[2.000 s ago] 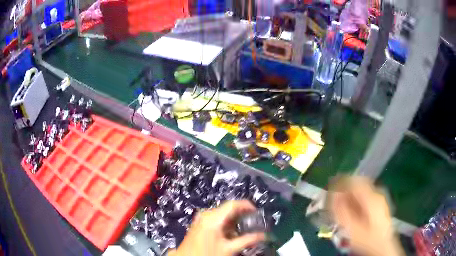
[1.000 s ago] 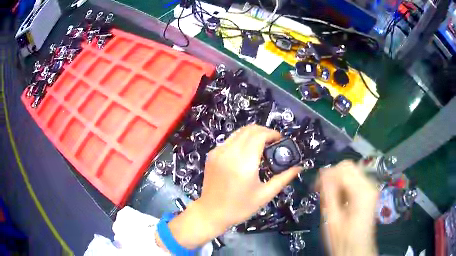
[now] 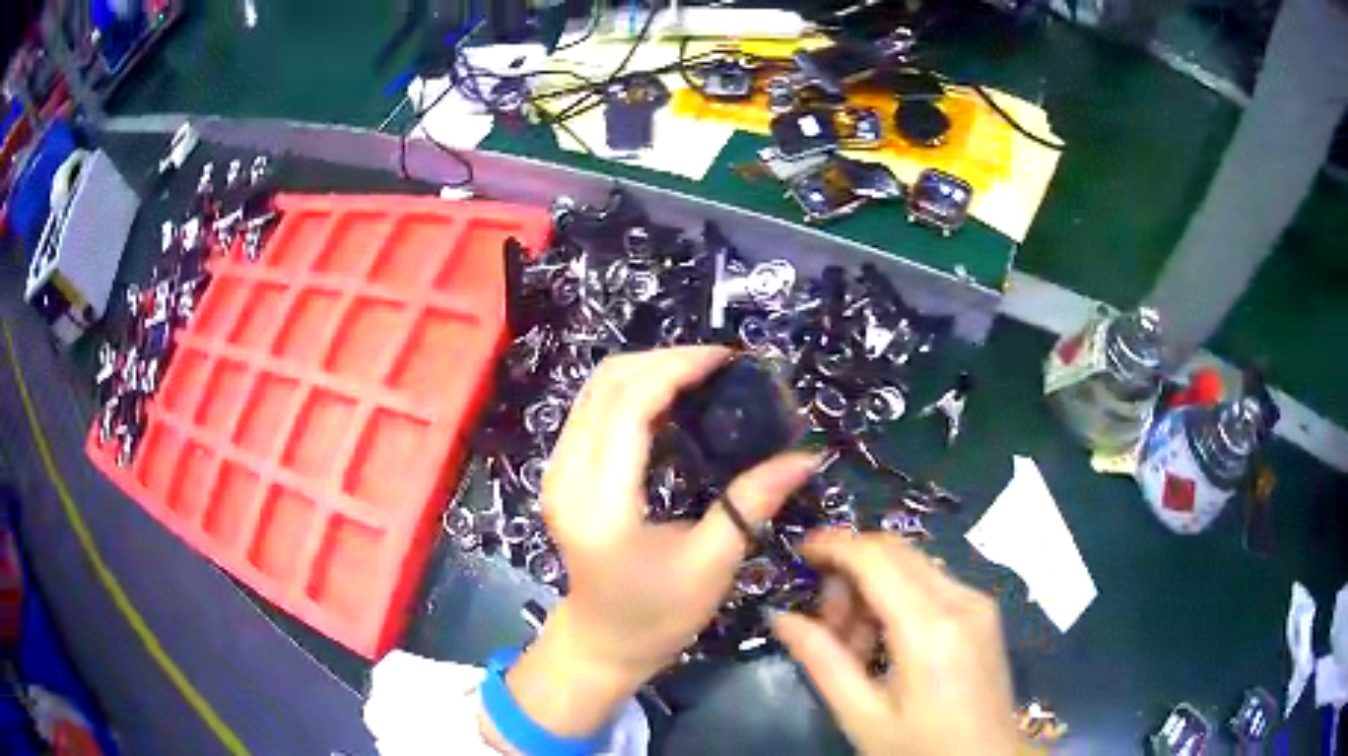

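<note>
My left hand (image 3: pixel 621 517), with a blue wrist strap, holds a dark rounded-square watch (image 3: pixel 739 417) above the clamp heap. A short dark strip shows below the watch by my thumb; I cannot tell if it is a cord. My right hand (image 3: pixel 924 635) is lower and to the right of the watch, fingers curled over the heap's lower edge. Something dark shows between its fingers, but I cannot tell if it is held. The heap of black and silver spring clamps (image 3: pixel 636 296) lies under and behind both hands.
A red foam tray (image 3: pixel 318 387) stands left of the heap. Two clear bottles (image 3: pixel 1101 369) (image 3: pixel 1195 470) and white paper (image 3: pixel 1035 544) are at right. Watches with black wires lie on a yellow sheet (image 3: pixel 1005 163) behind a raised edge. Small metal parts (image 3: pixel 1183 731) lie at bottom right.
My left hand has moved a little left and tilted the watch, so its round underside detail no longer shows clearly. My right hand has moved left and down, closer to the left hand.
</note>
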